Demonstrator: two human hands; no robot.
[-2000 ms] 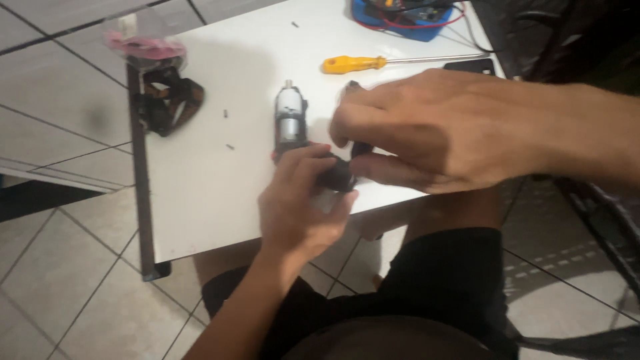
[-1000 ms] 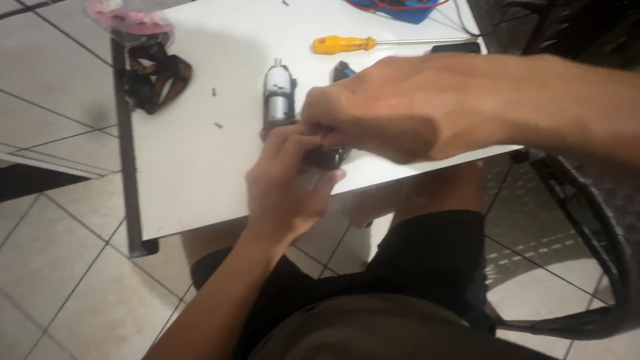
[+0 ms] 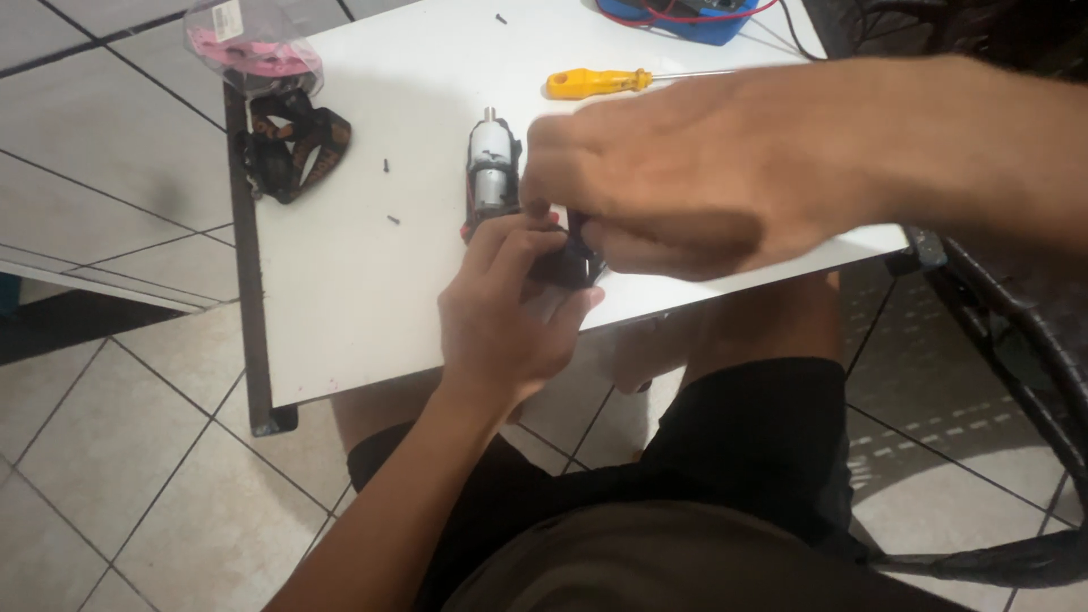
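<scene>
An opened cordless drill [image 3: 491,170], with its silver motor and light gearbox exposed, lies on the white table, chuck spindle pointing away from me. My left hand [image 3: 514,297] is closed around its dark handle end. Over that same end is my right hand [image 3: 646,187], fingers pinched at a dark part that is mostly hidden, so I cannot tell what it is. A yellow-handled screwdriver [image 3: 599,83] lies just beyond my right hand, its shaft partly covered by it. Small dark screws [image 3: 386,166] rest left of the drill.
A dark strap with orange lettering [image 3: 319,153] lies at the table's left edge [image 3: 248,280], beside a clear bag with pink contents [image 3: 255,51]. A blue device [image 3: 710,27] with red and black leads sits at the far right. Another screw [image 3: 501,18] is near the far edge.
</scene>
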